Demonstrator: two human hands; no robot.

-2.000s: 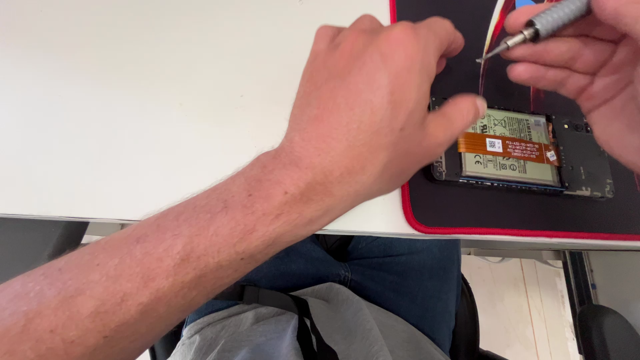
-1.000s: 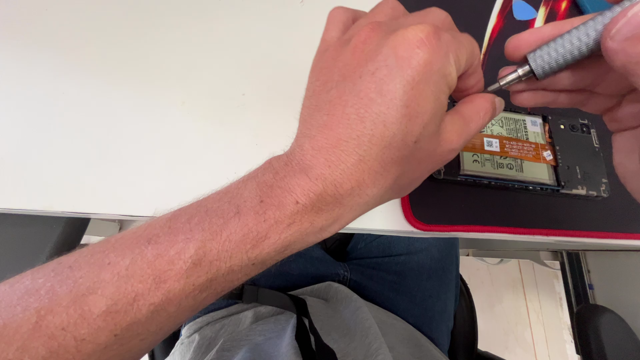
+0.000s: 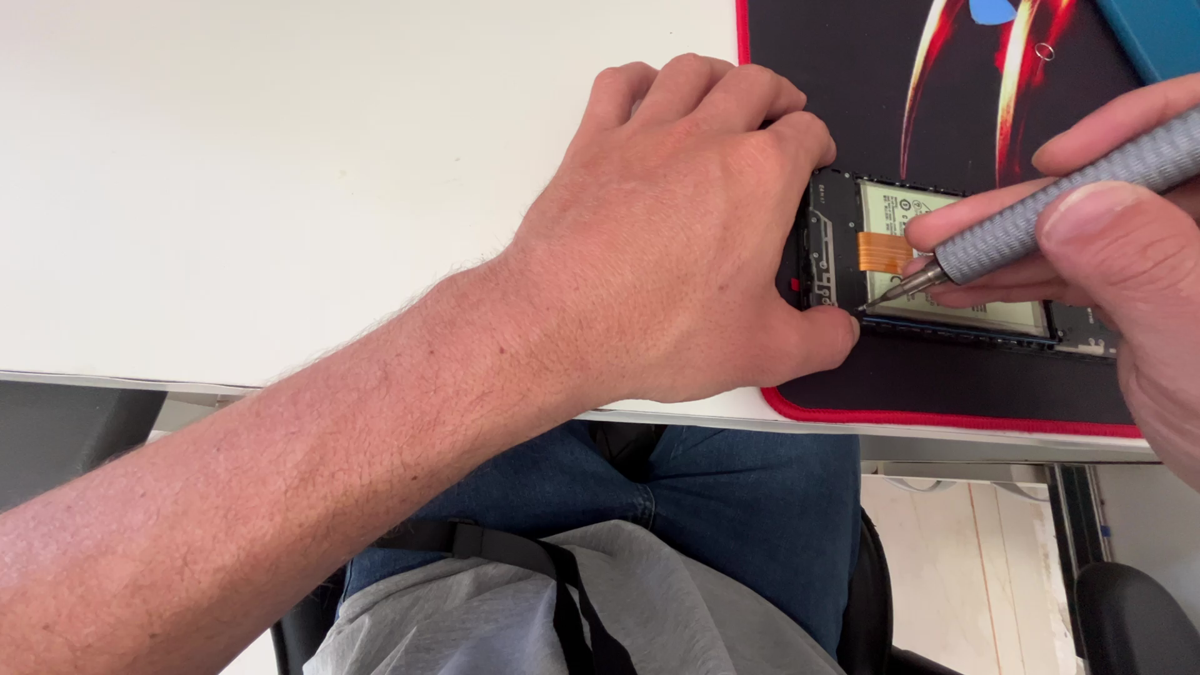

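An opened smartphone (image 3: 834, 244) lies on a black mouse pad with a red edge. Its battery (image 3: 1003, 314) is exposed, crossed by an orange flex cable (image 3: 881, 252). My left hand (image 3: 684, 225) grips the phone's left end, thumb at the near corner and fingers at the far one. In my right hand (image 3: 1116, 234) is a precision screwdriver (image 3: 1031, 211) with a grey knurled handle, tilted over the battery. Its tip rests at or just above the phone's frame, close to my left thumb. My right hand hides the phone's right part.
The mouse pad (image 3: 937, 384) bears a red and white printed design and lies at the front edge of a white table (image 3: 281, 169). A blue object (image 3: 1162, 37) sits at the far right corner. Below the table edge are my legs and a chair.
The screwdriver has moved down to the phone's near left part. My left hand, earlier over the pad and the phone's left end, now holds that end, leaving more of it visible.
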